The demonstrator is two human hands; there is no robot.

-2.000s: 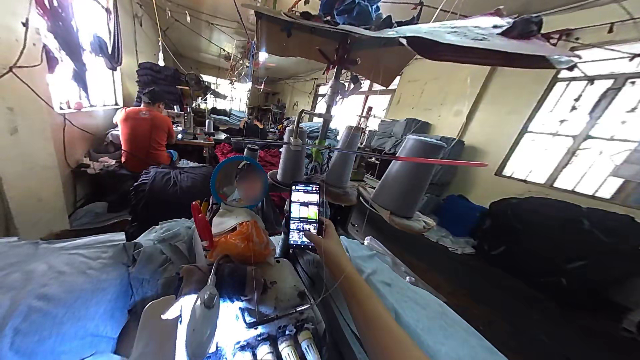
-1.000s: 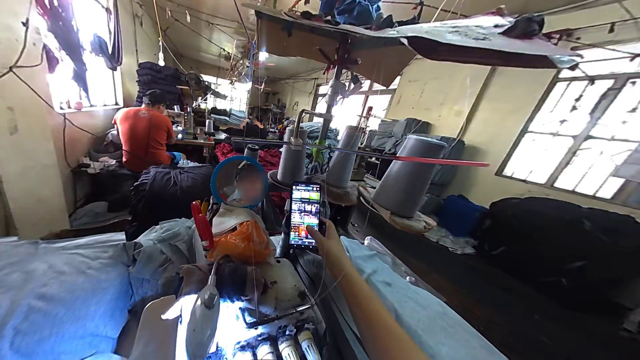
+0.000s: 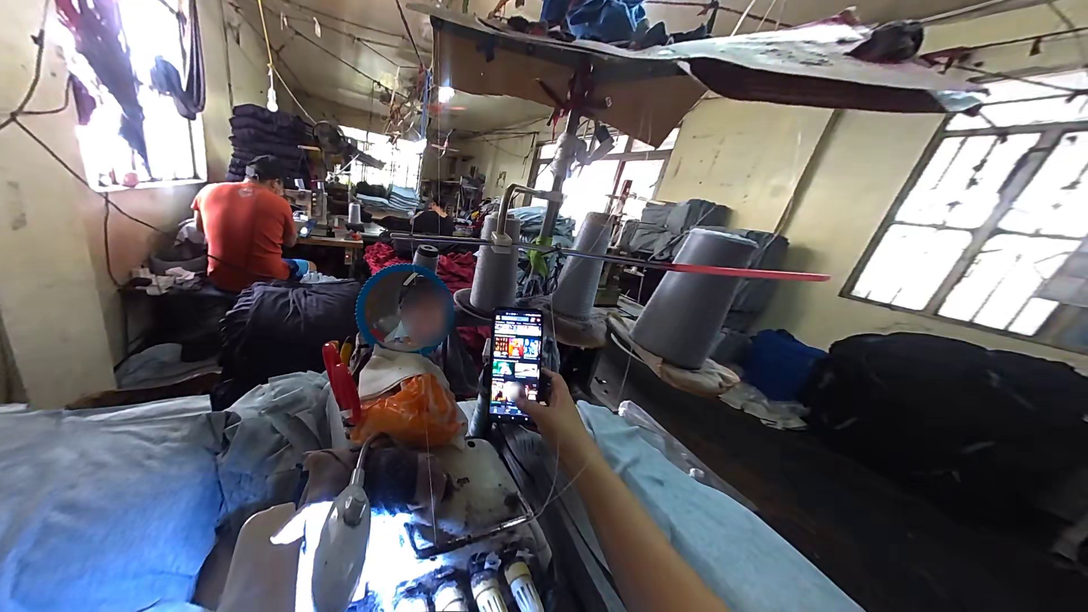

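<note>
My right hand (image 3: 551, 410) reaches up from the bottom right to a smartphone (image 3: 516, 365), its thumb over the lower part of the lit screen. The phone stands upright behind the sewing machine (image 3: 484, 484); whether the fingers grip it or only touch it is hard to tell. An orange plastic bag (image 3: 412, 412) and red-handled scissors (image 3: 342, 382) are left of the phone, below a round blue-rimmed mirror (image 3: 405, 308). A lit lamp (image 3: 342, 535) shines on the machine near its tension dials (image 3: 489, 586). My left hand is out of view.
Large grey thread cones (image 3: 693, 297) stand behind the phone, under a red-tipped rod (image 3: 748, 272). Light blue fabric (image 3: 102, 501) lies at left and more (image 3: 705, 518) at right. A person in an orange shirt (image 3: 244, 229) sits at the back left. Dark bundles (image 3: 943, 408) lie at right.
The pictures on the phone's screen have changed, and my right thumb has shifted slightly over it. The things around the phone stay where they were.
</note>
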